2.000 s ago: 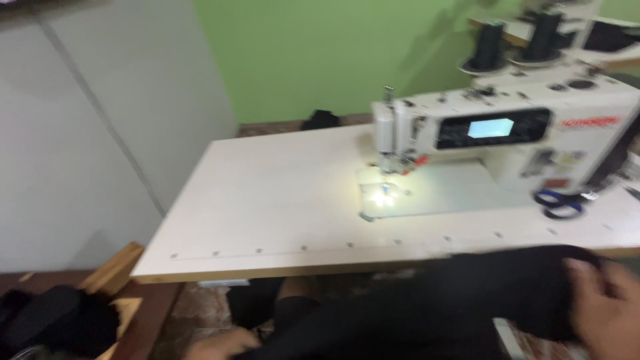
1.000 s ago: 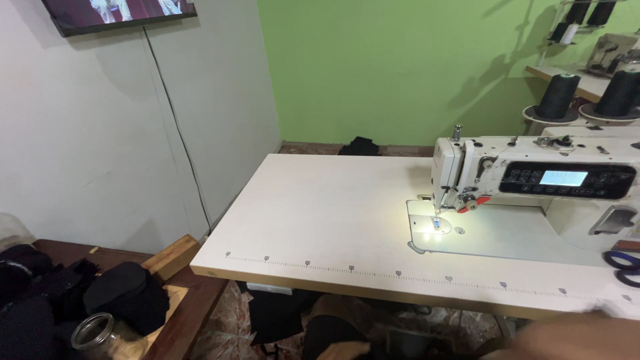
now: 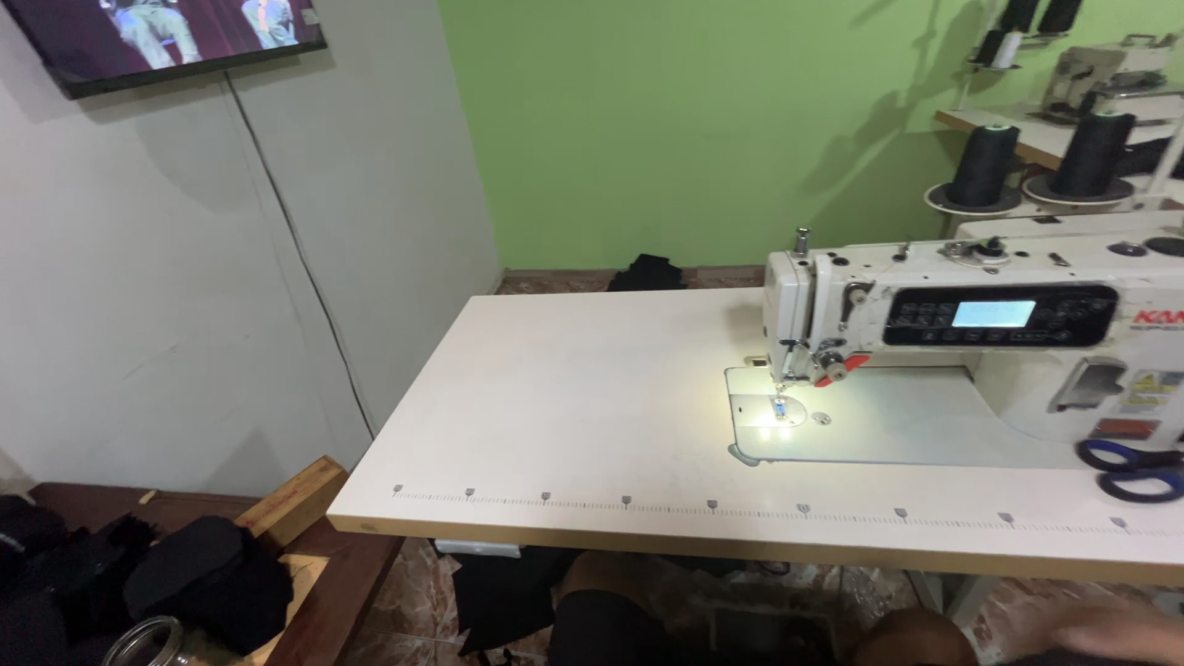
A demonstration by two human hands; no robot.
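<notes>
At the bottom right of the head view, a blurred part of my right hand [image 3: 1082, 634] shows below the table's front edge; its fingers and anything in them cannot be made out. My left hand is out of view. A white industrial sewing machine [image 3: 934, 268] stands on the white sewing table [image 3: 564, 398], its lamp lighting the needle plate [image 3: 763, 412]. The presser foot [image 3: 780, 405] has no cloth under it. Blue-and-black-handled scissors [image 3: 1133, 467] lie at the right, partly cut off by the frame.
Black cloth pieces [image 3: 208, 578] and a glass jar [image 3: 148, 643] are at lower left, beside a wooden bar [image 3: 296, 499]. Black thread cones [image 3: 985, 166] stand behind the machine. Black cloth [image 3: 504, 601] hangs or lies below the table. A screen [image 3: 176, 37] is on the wall.
Two seconds ago both hands were at dark cloth before the table; that cloth is no longer seen in them. The left hand has left the view. The view has shifted.
</notes>
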